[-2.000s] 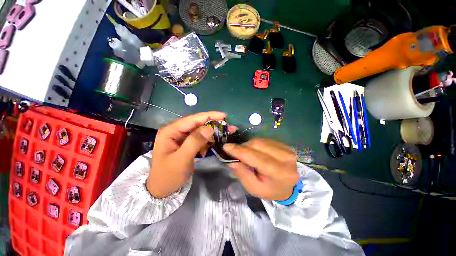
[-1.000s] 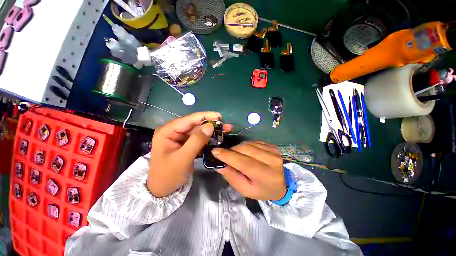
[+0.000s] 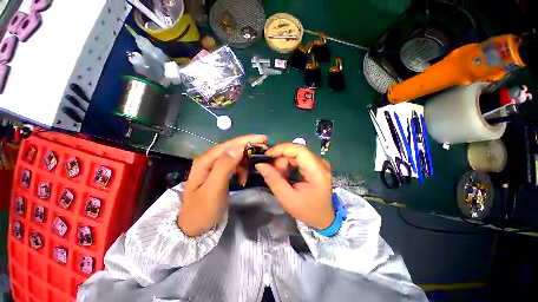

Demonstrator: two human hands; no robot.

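Note:
My left hand (image 3: 209,177) and my right hand (image 3: 302,180) meet in front of my chest, above the bench's near edge. Between their fingertips they hold a small dark device (image 3: 257,154) with a gold-yellow part on its upper left side. The fingers cover most of it, so its details are hidden. A red housing (image 3: 305,98) lies on the green mat. A small wired board assembly (image 3: 324,131) lies to its lower right. Several black modules with gold-orange tails (image 3: 336,76) lie at the bench top.
A red compartment tray (image 3: 133,162) with small assemblies stands left. A solder wire spool (image 3: 137,99), a parts bag in a dish (image 3: 213,76) and a white disc on a wire (image 3: 223,122) lie left of centre. Scissors (image 3: 395,171), pens and an orange handle (image 3: 436,74) are right.
The dark flat part at my right fingertips has moved up against the piece in my left hand. My right hand has risen and now partly covers the second white disc.

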